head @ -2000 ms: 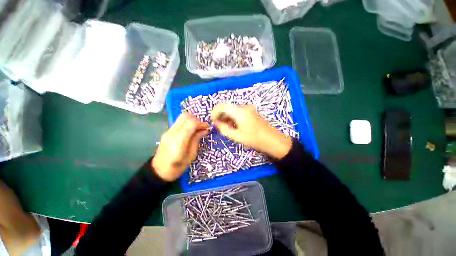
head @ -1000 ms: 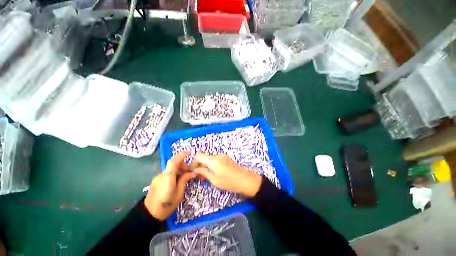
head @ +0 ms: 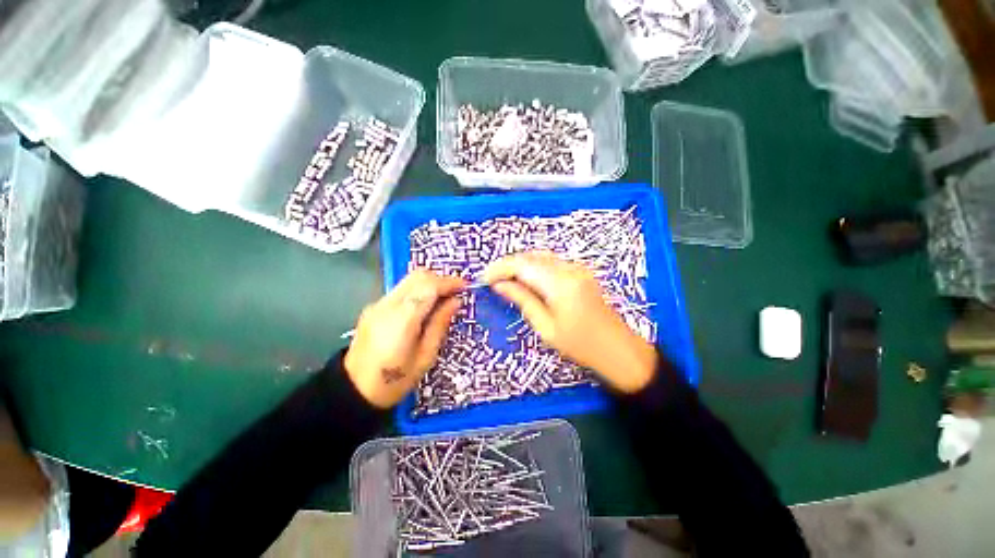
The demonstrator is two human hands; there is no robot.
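Note:
A blue tray (head: 674, 294) lies in front of me, holding many short silvery metal sleeves (head: 458, 242) at the left and bottom and thin pins (head: 622, 242) at the right. My left hand (head: 402, 332) and my right hand (head: 567, 316) are over the tray. Their fingertips nearly meet and pinch a small thin metal piece (head: 477, 284) between them. Its ends are hidden by the fingers, so I cannot tell whether it is a pin alone or a pin with a sleeve.
A clear box of long rods (head: 469, 490) is at the near edge. Clear boxes of fittings stand at far centre (head: 529, 136) and upper left (head: 344, 185). A clear lid (head: 702, 174), white case (head: 780, 332) and black phone-like rectangle (head: 850, 366) lie right. Part of a person shows at lower left.
The view tilted up and came back down. The fingertips were bunched together; now they are slightly apart with the thin piece showing between them.

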